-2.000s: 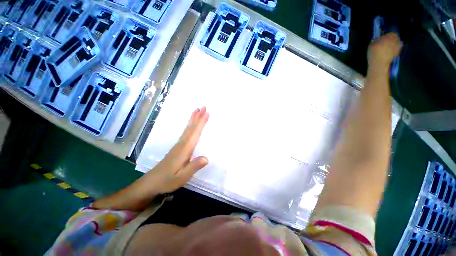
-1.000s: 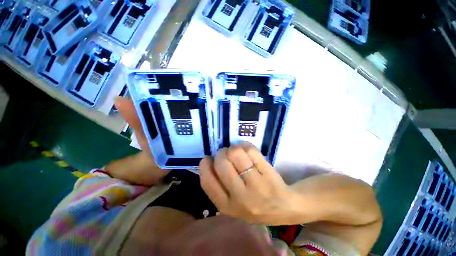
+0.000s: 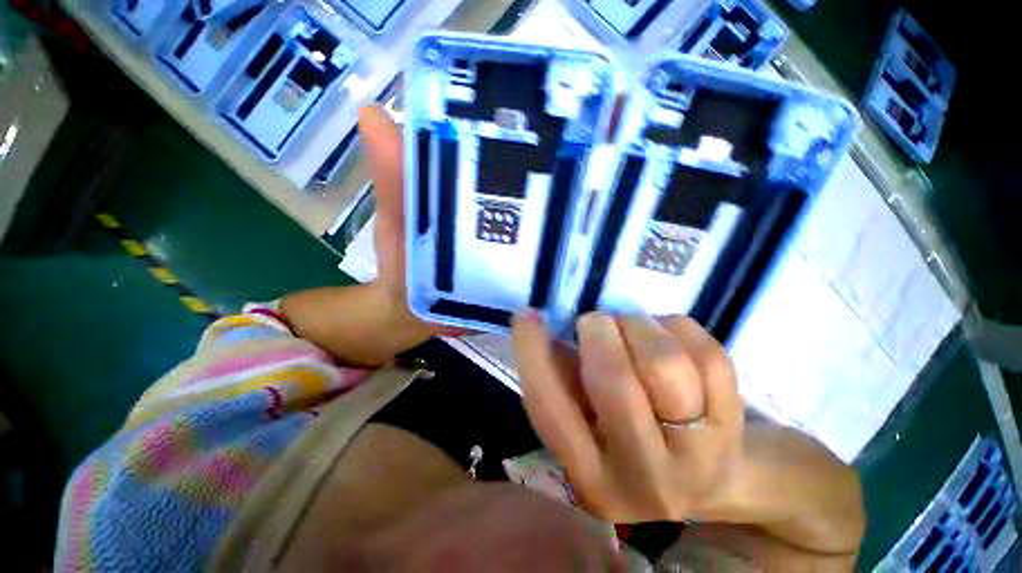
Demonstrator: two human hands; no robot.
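Observation:
Two pale blue housing shells with black pads inside are held up close to the camera, open sides showing. My left hand grips the left shell by its outer left edge, its fingers partly hidden behind it. My right hand holds the right shell at its bottom edge, with fingertips at the inner corners of both. The shells meet near the bottom and spread apart at the top, the right one tilted right. The white sheet lies below, partly hidden by them.
Shells stand on the white sheet's far end, such as one at the top. More shells lie in rows at upper left. A loose pair lies beyond the metal rail. Another group of shells is at lower right.
The held shells have come closer to the camera and moved up and right. The right shell has tilted away from the left one. The view has shifted, with the bench now further up.

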